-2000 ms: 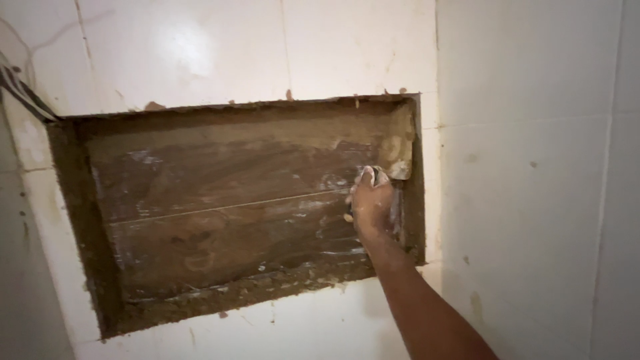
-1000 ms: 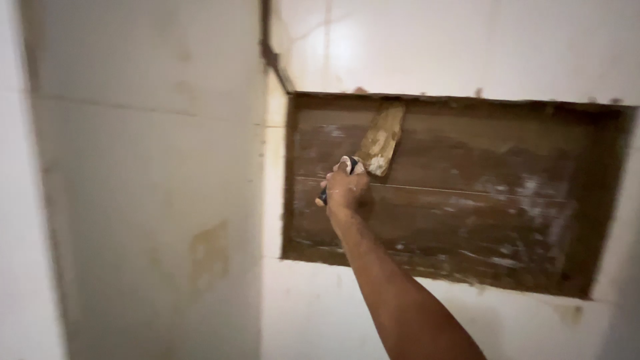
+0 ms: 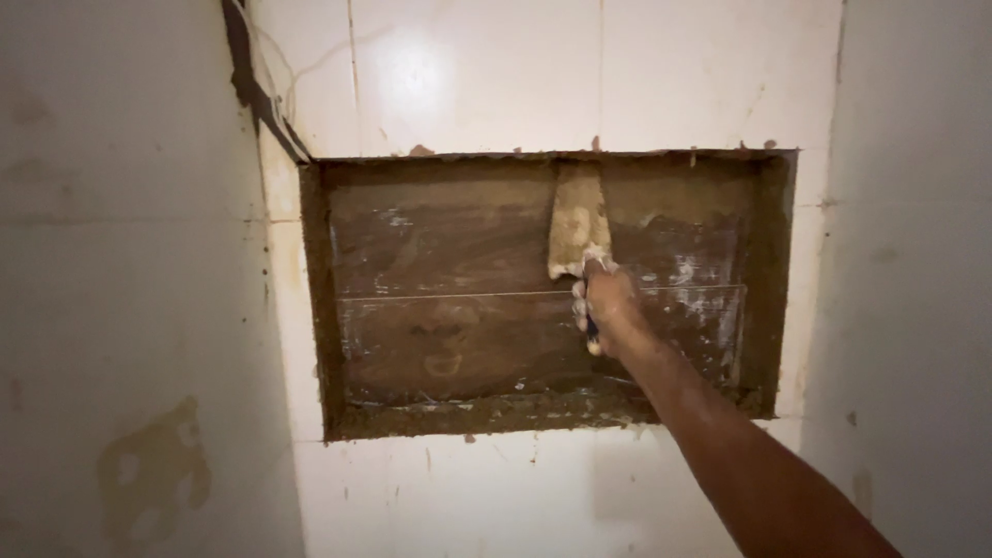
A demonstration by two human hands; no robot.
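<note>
My right hand (image 3: 608, 302) grips the dark handle of a trowel (image 3: 580, 221), whose broad blade is coated with wet mortar and points upward. The hand and trowel are inside a rectangular recess (image 3: 442, 333) cut into a tiled wall. The blade's far end reaches the upper part of the recess, right of its middle. Grey-white paste covers my fingers. Brown smeared mortar lines the back and sides of the recess, and a thin pale straight line runs across the back. My left hand is out of view.
White wall tiles (image 3: 480, 77) surround the recess. Cables (image 3: 283, 124) run down a dark chased groove to its upper left corner. Side walls stand at left (image 3: 139, 310) and right (image 3: 907, 310). A rough mortar ledge (image 3: 496, 415) forms the bottom edge.
My right hand with the trowel was at the right end of the recess, then near its left end, and is now right of the middle. The view has swung left and back.
</note>
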